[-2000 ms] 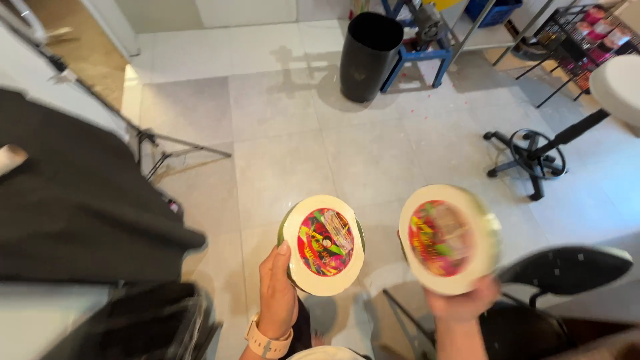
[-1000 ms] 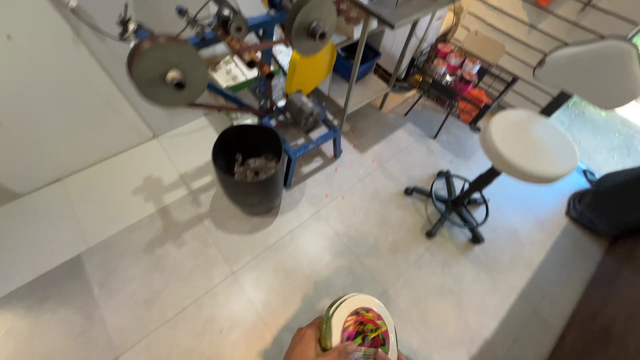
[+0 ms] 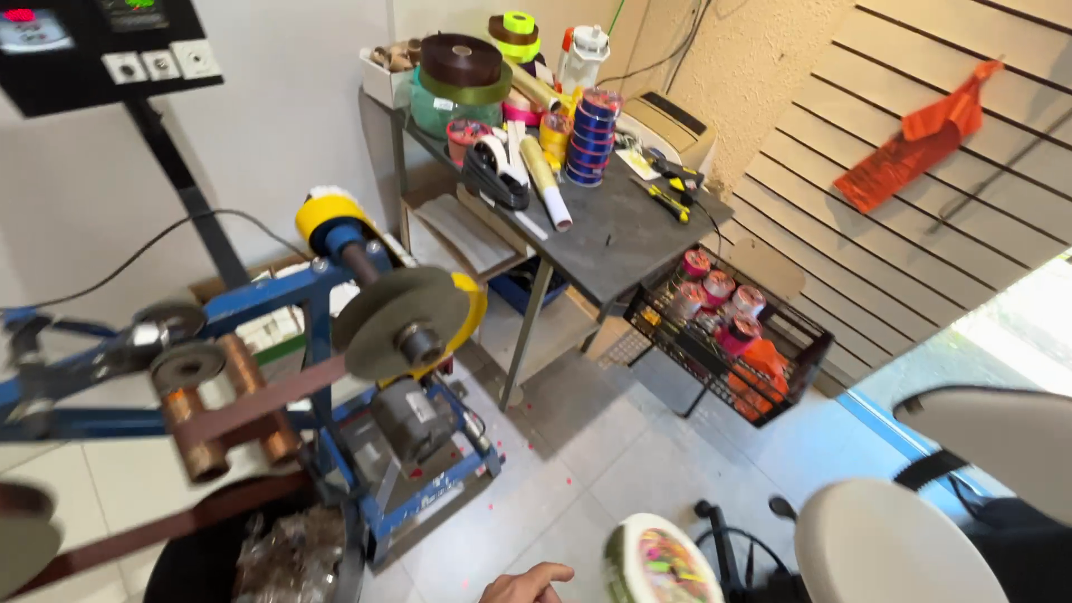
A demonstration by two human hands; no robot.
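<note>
At the bottom edge, my left hand [image 3: 526,584] shows only partly, its fingers pointing right with a gap between them and the roll; whether it holds anything below the frame cannot be told. Just right of it is a white-sided roll of green ribbon [image 3: 662,563] with a colourful round label, tilted and cut off by the lower edge. My right hand is out of view, and what supports the roll is hidden. Further off, a blue-framed winding machine [image 3: 314,335] carries a grey disc [image 3: 406,325], copper-coloured rollers [image 3: 260,402] and a brown ribbon band [image 3: 260,402].
A dark metal table [image 3: 620,243] holds ribbon rolls, a stack of blue spools [image 3: 593,138] and a yellow-black cutter [image 3: 666,201]. Beyond the floor stand a black basket of spools [image 3: 729,335] and a white stool [image 3: 896,544]. A black bin [image 3: 193,553] holds clear plastic scraps.
The view has swung up and closer to the machine and table. Two seconds ago each hand held a roll apart; one second ago the rolls were together at the bottom. Now one roll shows, apart from my left hand.
</note>
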